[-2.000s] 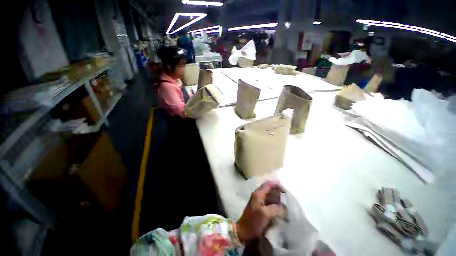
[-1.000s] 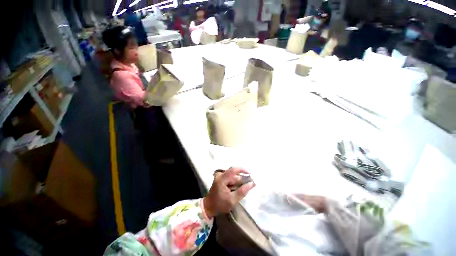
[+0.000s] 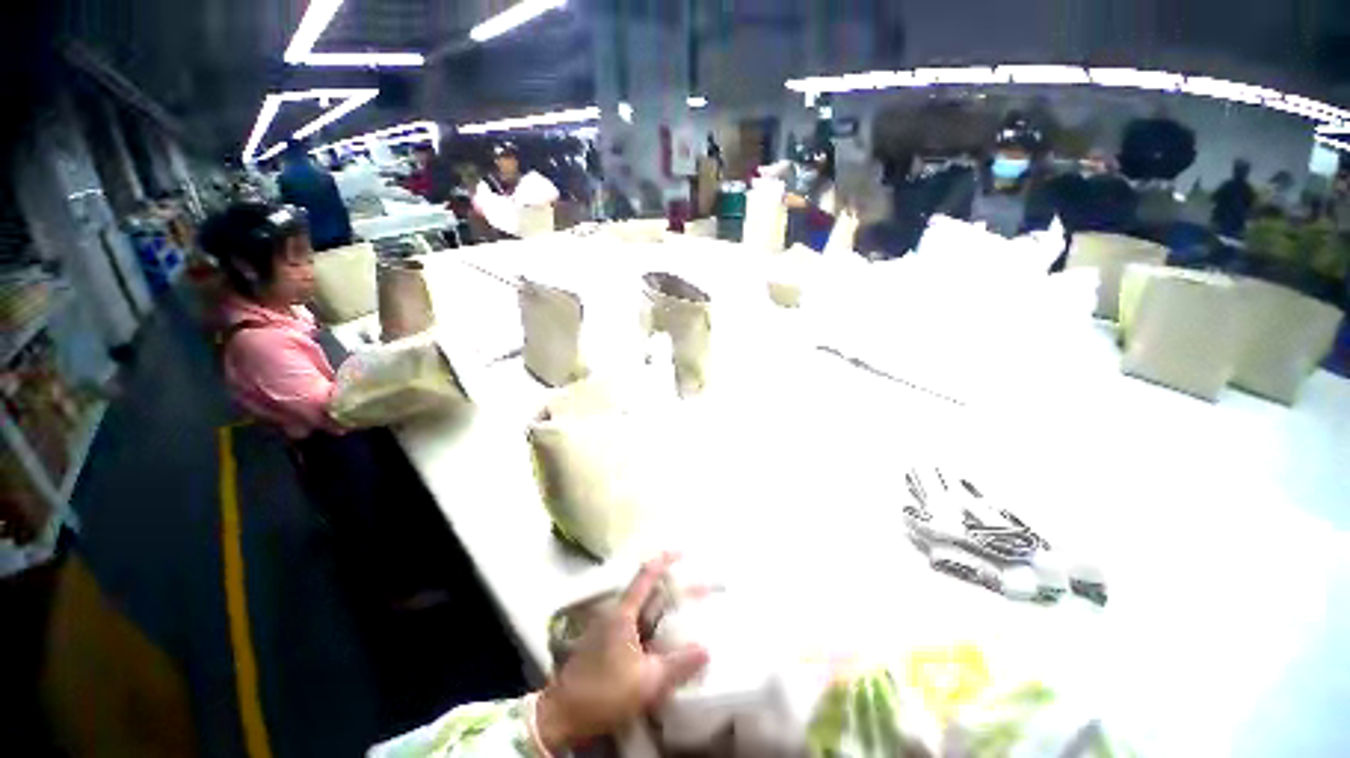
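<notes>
A beige-taupe bag (image 3: 578,628) is at the table's near left edge, mostly hidden by my left hand and cut off below. My left hand (image 3: 610,674) is at its opening, index finger and thumb apart around the rim area. White paper, overexposed and blurred, lies right of the hand. My right sleeve (image 3: 948,699), with green and yellow print, crosses the bottom; my right hand is blurred or hidden in the pale area at the bag. A stuffed bag (image 3: 585,481) stands just beyond my left hand.
Two open bags (image 3: 552,332) stand farther back. A bundle of straps (image 3: 985,536) lies right of centre. Upright bags (image 3: 1180,329) stand at the right. A person in pink (image 3: 281,363) holds a bag at the left edge. A yellow floor line (image 3: 234,592) runs at left.
The view has swung right and tilted up. My left hand's fingers have spread from a tighter curl at the bag. My right sleeve has moved left toward the bag.
</notes>
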